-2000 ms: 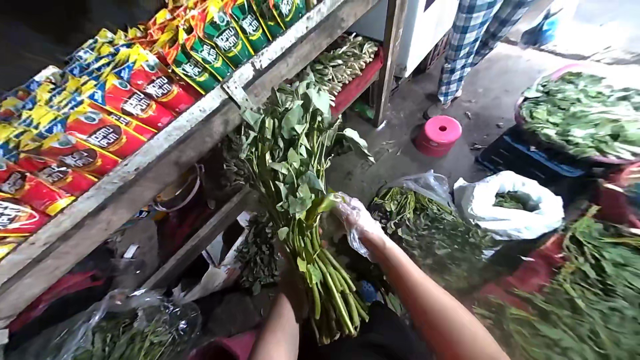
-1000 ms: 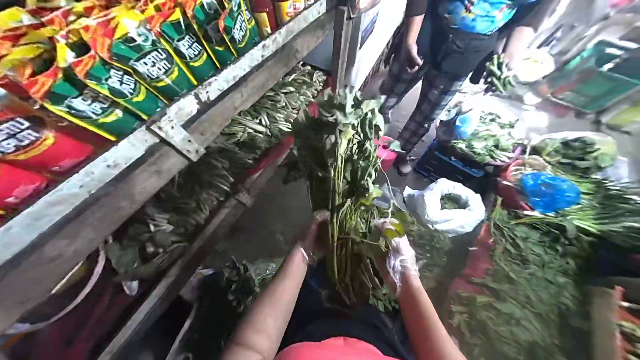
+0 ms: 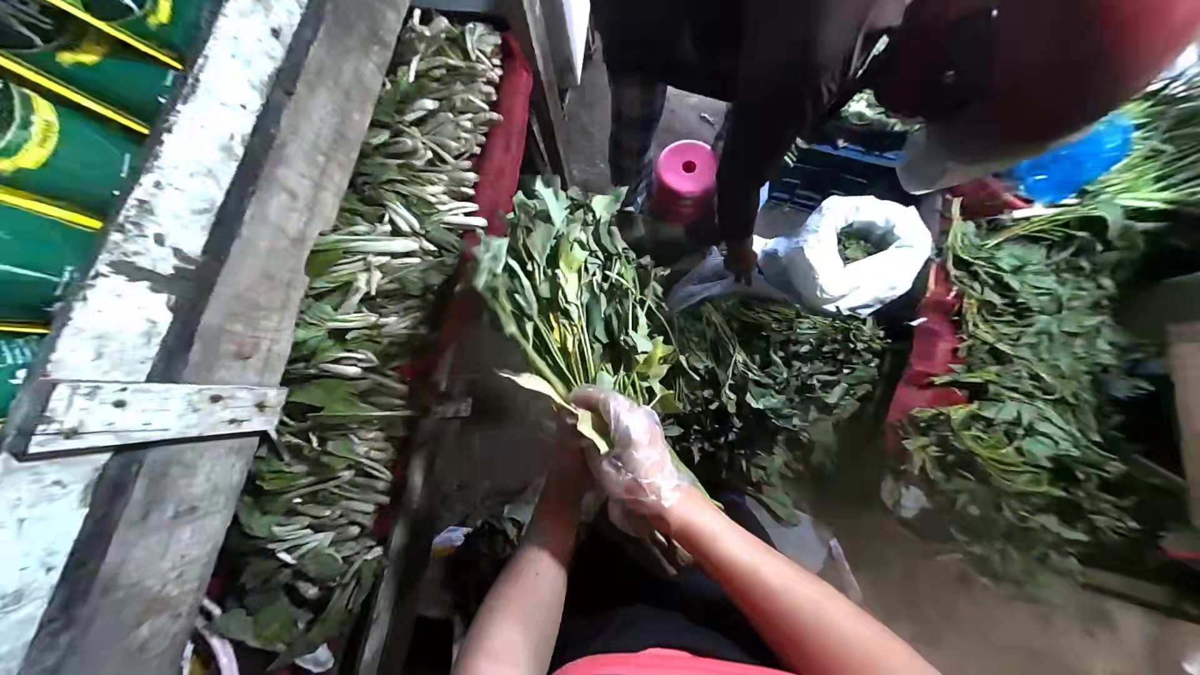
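A bunch of leafy green stems (image 3: 581, 300) is held in front of me, leaves pointing away and cut ends toward my body. My right hand (image 3: 633, 445), in a clear plastic glove, is closed around the stems from above. My left hand (image 3: 572, 464) is at the bunch's left side, mostly hidden behind the stems and my right hand, so its grip does not show. A pale yellowish leaf (image 3: 539, 384) sticks out beside the right hand's fingers.
Left, a wooden shelf (image 3: 244, 272) bears green packets (image 3: 66, 178) above rows of bundled greens (image 3: 375, 234). Ahead are a pink stool (image 3: 686, 173), a white sack (image 3: 862, 267) and a person in dark clothes (image 3: 750, 94) bending down. Heaps of greens (image 3: 1041, 375) lie right.
The other person, upright a second ago, now bends over near the white sack with a hand reaching low. My right hand has moved onto the front of the stems. The view has shifted.
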